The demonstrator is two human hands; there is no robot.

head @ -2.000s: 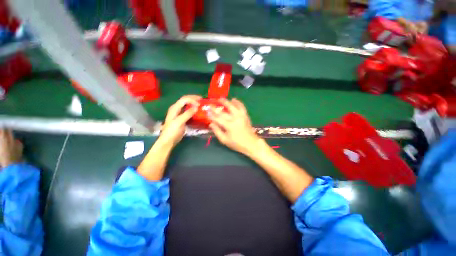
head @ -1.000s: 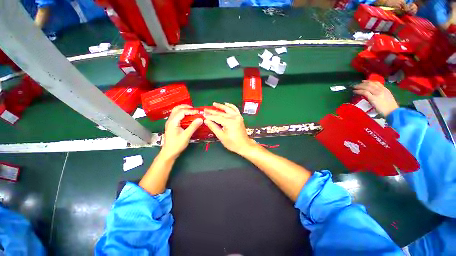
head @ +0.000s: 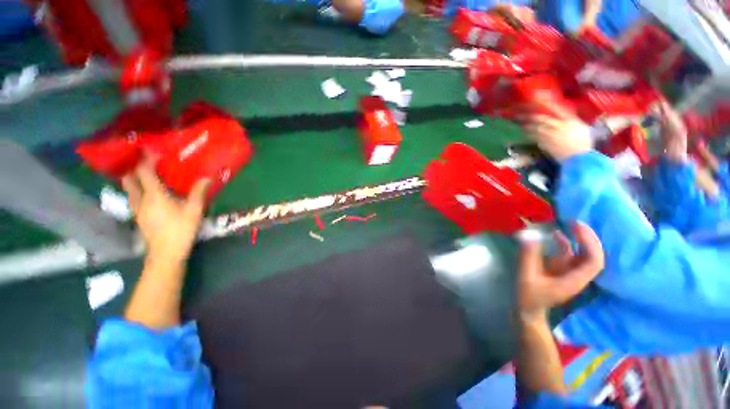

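Note:
Everything is blurred. My left hand (head: 166,212) is at the left of the belt, fingers spread at the near side of a red carton (head: 204,152). Its fingertips overlap the cartons there; I cannot tell whether it grips one. Another red carton (head: 116,150) lies just left of it. My right hand (head: 556,268) is raised at the right, fingers curled and apart, with nothing visible in it. A flat red carton blank (head: 480,192) lies between it and the belt rail.
A closed red carton (head: 379,132) stands on the green belt (head: 304,148), near white scraps (head: 388,86). Another person's hand (head: 560,134) reaches to piled red cartons (head: 596,76) at the right. A black mat (head: 336,319) lies before me. A metal post (head: 64,192) slants at the left.
My hands have parted from the carton they held together. The left moved left to the cartons on the belt, the right moved right and back. The view has shifted and tilted.

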